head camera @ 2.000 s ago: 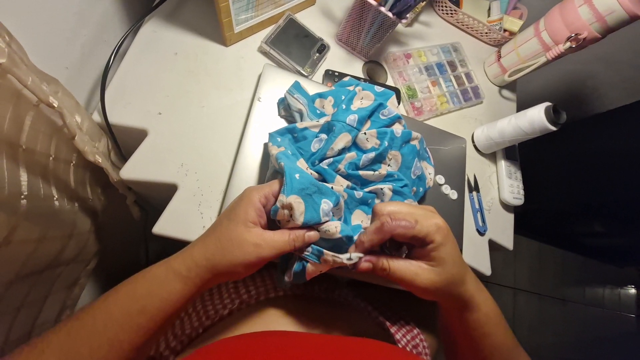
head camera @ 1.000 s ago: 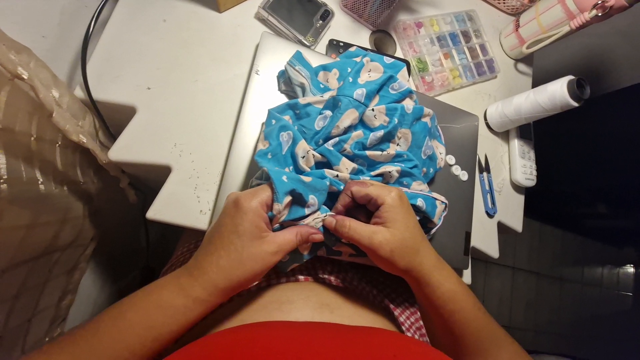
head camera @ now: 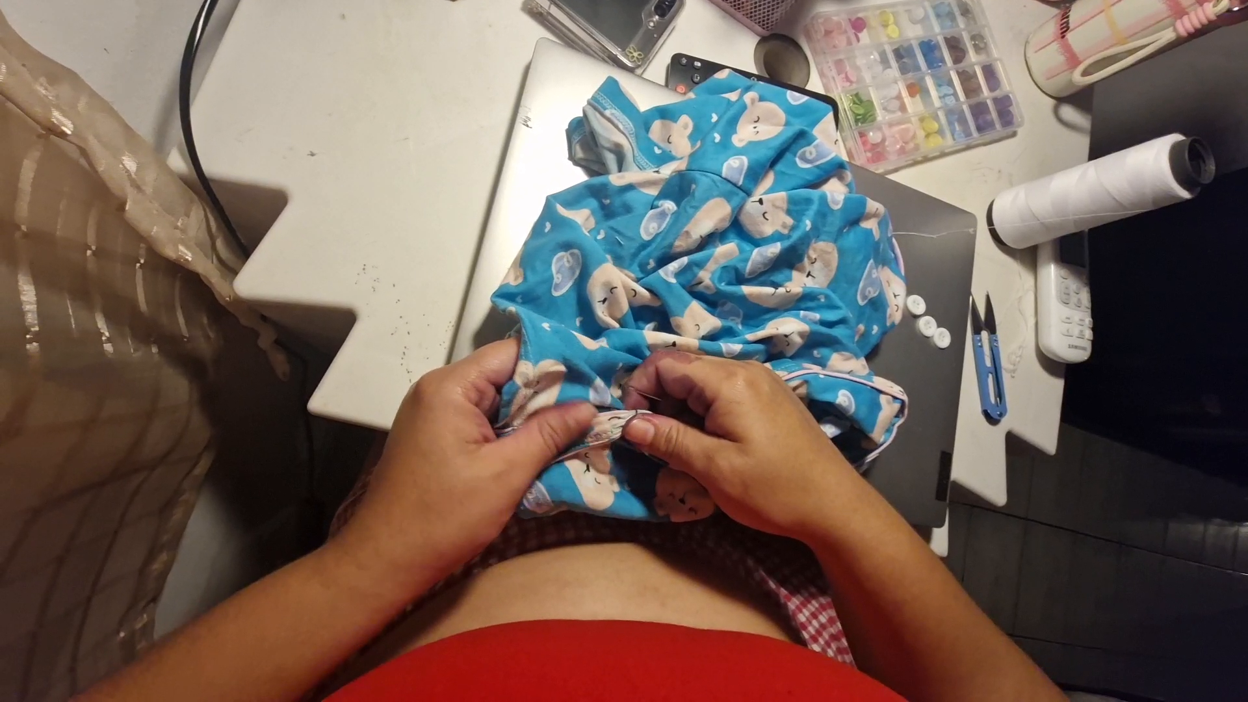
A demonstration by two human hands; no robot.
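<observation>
A blue garment with a bear print lies bunched over a closed laptop and hangs toward my lap. My left hand grips its near edge, thumb on the light placket strip. At the same strip, my right hand pinches the fabric between thumb and fingers. A thin dark line, perhaps a sewing needle, shows by my right fingertips; its ends are hard to see. Several white buttons rest on the laptop, right of the garment. Blue thread snips lie farther right.
A white thread cone lies beside a white remote control. Behind the garment are a phone, a clear case and a compartment box of coloured buttons. A pink and white bottle is at upper right, a sheer curtain at left.
My right hand's fingers have shifted slightly at the fabric edge, while both hands stay on the garment. The view has moved nearer to the laptop area since the earliest frame.
</observation>
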